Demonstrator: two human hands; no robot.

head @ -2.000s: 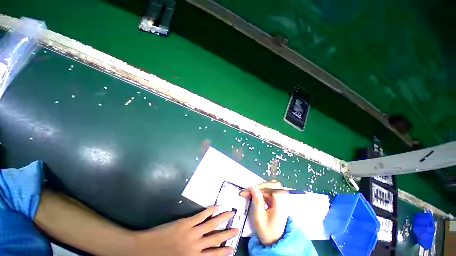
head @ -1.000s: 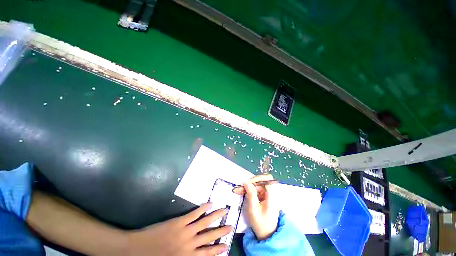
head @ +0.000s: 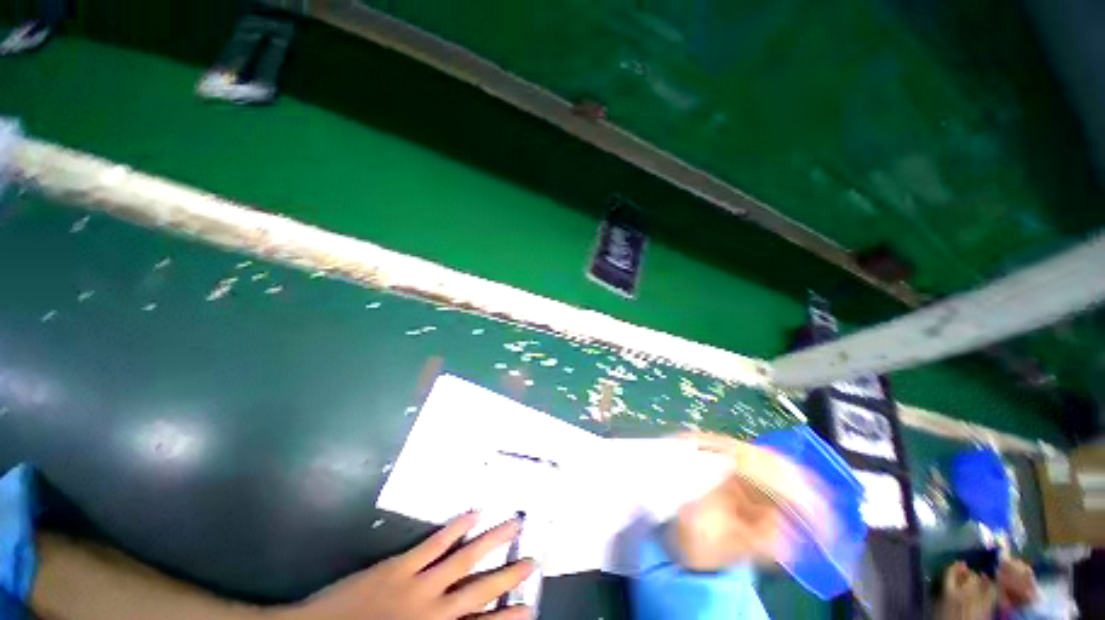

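A phone housing [head: 514,487], washed out by glare, lies on white sheets [head: 444,438] at the lower middle. Its dark top edge and part of a dark central strip show. My left hand [head: 418,584] lies over its lower left part with the fingers spread, holding it down. My right hand [head: 754,509] is strongly blurred, off the phone, and overlaps the left side of the blue parts bin [head: 828,569]. No tweezers can be made out in it, and its fingertips are not clear. Tiny pale bits [head: 630,385] lie scattered behind the sheets.
A pale post [head: 945,325] slants in at the right. A black tray [head: 899,563] with phone parts stands beyond the bin. Phone units [head: 619,252] lie on the green belt behind the whitish edge strip [head: 400,274]. Another person's hands [head: 988,587] and a second blue bin [head: 979,487] show lower right.
My right hand has left the phone housing and moved right to the blue bin. My left hand stays on the housing. The whole view has shifted, moving the scene left.
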